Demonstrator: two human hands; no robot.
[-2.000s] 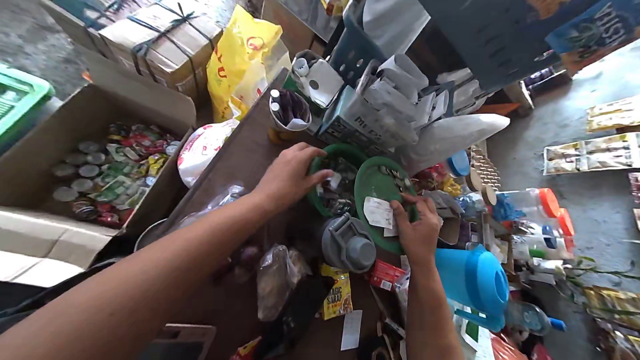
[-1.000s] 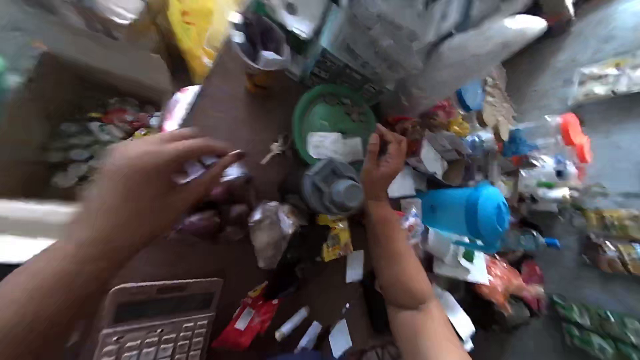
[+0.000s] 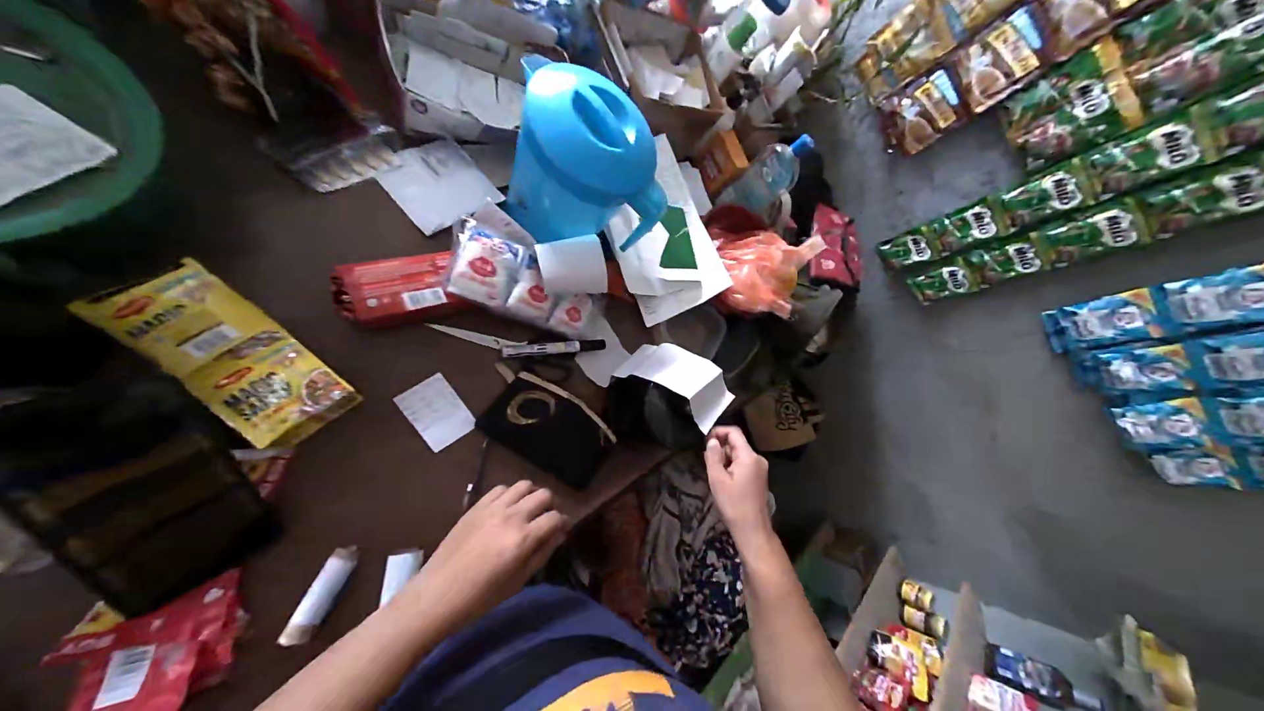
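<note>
My right hand (image 3: 736,474) pinches the lower corner of a creased white paper slip (image 3: 681,375) over the table's right edge. My left hand (image 3: 513,523) rests at the table's near edge with nothing seen in it, its fingers loosely bent. Just above it lies a black zip pouch (image 3: 546,425) with a gold crescent mark. Beyond the pouch are a marker pen (image 3: 553,348) and a pair of scissors (image 3: 469,336), partly covered. A small written note (image 3: 434,412) lies left of the pouch.
A blue plastic pitcher (image 3: 588,148) stands on the table's far part, near red packs (image 3: 395,286) and papers. Yellow seasoning sachets (image 3: 217,355) and a green basin (image 3: 79,128) are at left. Sachet strips (image 3: 1086,217) lie on the floor at right, above a cardboard box (image 3: 879,612) of goods.
The view has swung strongly to the right. My right hand has left the green basin's rim and now holds a paper slip. My left hand has come down to the table's near edge.
</note>
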